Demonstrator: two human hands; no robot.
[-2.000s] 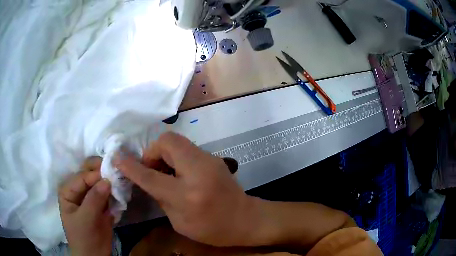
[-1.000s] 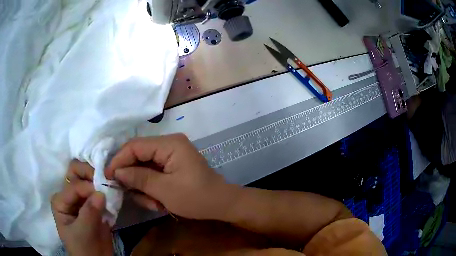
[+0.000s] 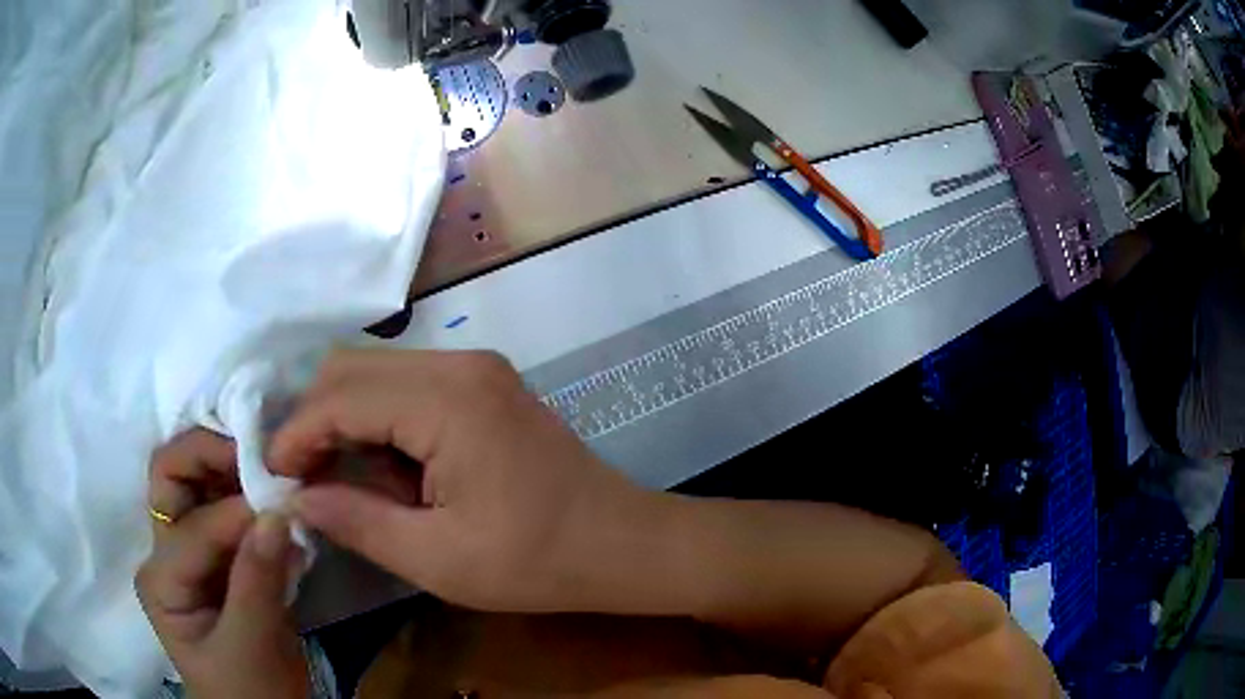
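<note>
A large heap of thin white fabric [image 3: 205,178] covers the left side of the table and hangs over its front edge. My left hand [image 3: 219,560], with a ring on one finger, pinches a small bunched edge [image 3: 253,444] of the fabric at the lower left. My right hand [image 3: 423,471] reaches across from the right, its thumb and fingertips at the same bunched edge, close to my left thumb. No needle or pin can be made out at the fingertips now. The fingers hide part of the bunched edge.
The sewing machine's needle area [image 3: 451,27] is at the top, above a round needle plate [image 3: 471,107]. Thread snips [image 3: 792,178] lie right of it. A ruler [image 3: 806,314] runs along the front edge. A purple plate [image 3: 1040,191] lies at the right, a black-handled tool [image 3: 894,19] beyond.
The table and machine have shifted left and up in view. A thin dark line at the fingertips, seen one second ago, no longer shows. Both hands remain at the bunched fabric, my right fingertips slightly moved.
</note>
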